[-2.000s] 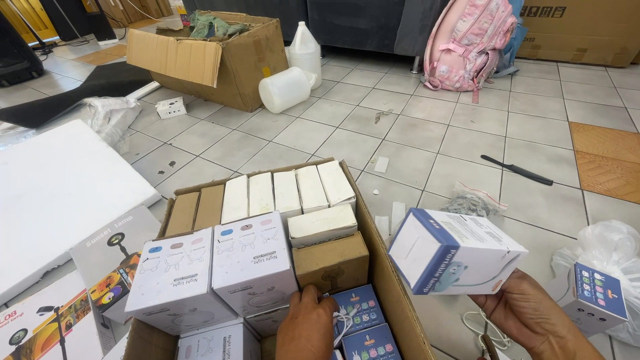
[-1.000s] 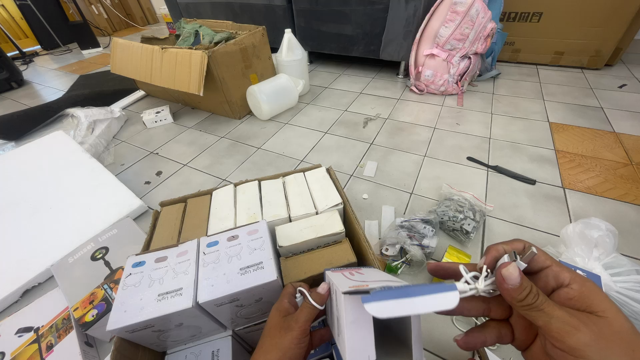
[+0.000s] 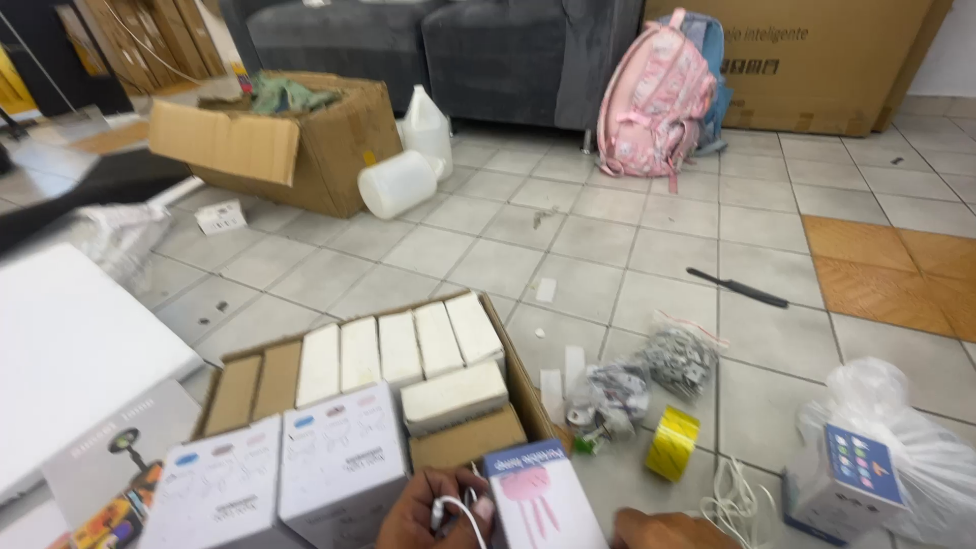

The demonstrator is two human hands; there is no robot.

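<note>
My left hand point(image 3: 438, 507), at the bottom centre, has its fingers closed on a white cable point(image 3: 467, 512). Right beside it stands a white and blue lamp box point(image 3: 540, 496) with a pink jellyfish picture. My right hand point(image 3: 671, 530) is at the bottom edge, just right of that box; it is blurred and cut off, so what it holds is hidden. Behind the left hand an open carton point(image 3: 526, 381) holds white boxes, brown boxes and two larger night light boxes point(image 3: 343, 457).
Right of the carton lie bags of small metal parts point(image 3: 679, 358), a yellow tape roll point(image 3: 674, 442), a white cable bundle point(image 3: 736, 503), a blue-topped box point(image 3: 846, 480) and a plastic bag point(image 3: 877, 404). A black knife-like tool point(image 3: 736, 287), plastic jugs point(image 3: 400, 183) and a white foam board point(image 3: 69, 366) are farther out.
The jellyfish lamp box, tilted with its flap towards the right hand one second ago, now stands with its picture side showing. My right hand has moved down, away from the white cable it held.
</note>
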